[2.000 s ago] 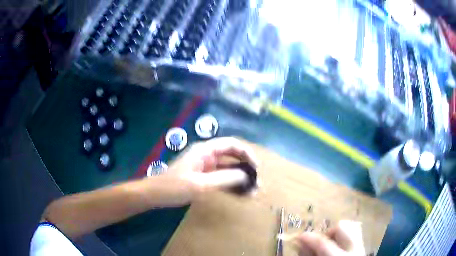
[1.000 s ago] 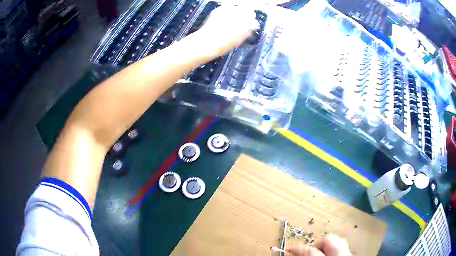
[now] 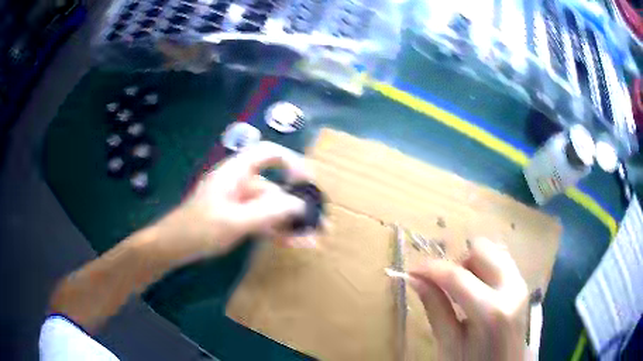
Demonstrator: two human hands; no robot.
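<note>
My left hand holds a black round driver between thumb and fingers, above the left part of the cardboard sheet. The driver is blurred. My right hand is over the right part of the cardboard, its fingertips pinched on a thin cotton swab with a white tip pointing left. The tweezers lie on the cardboard under the swab. Small dark and pale scraps lie just beyond my right fingers.
White-ringed drivers are left of the cardboard; a cluster of loose drivers is far left. Clear trays line the back. A white bottle, round cap and slotted white panel are right. A flat white strip lies beside my right hand.
My left hand has come back from the tray at the back to the cardboard with a black driver in it. The view has shifted. My right hand still holds the swab.
</note>
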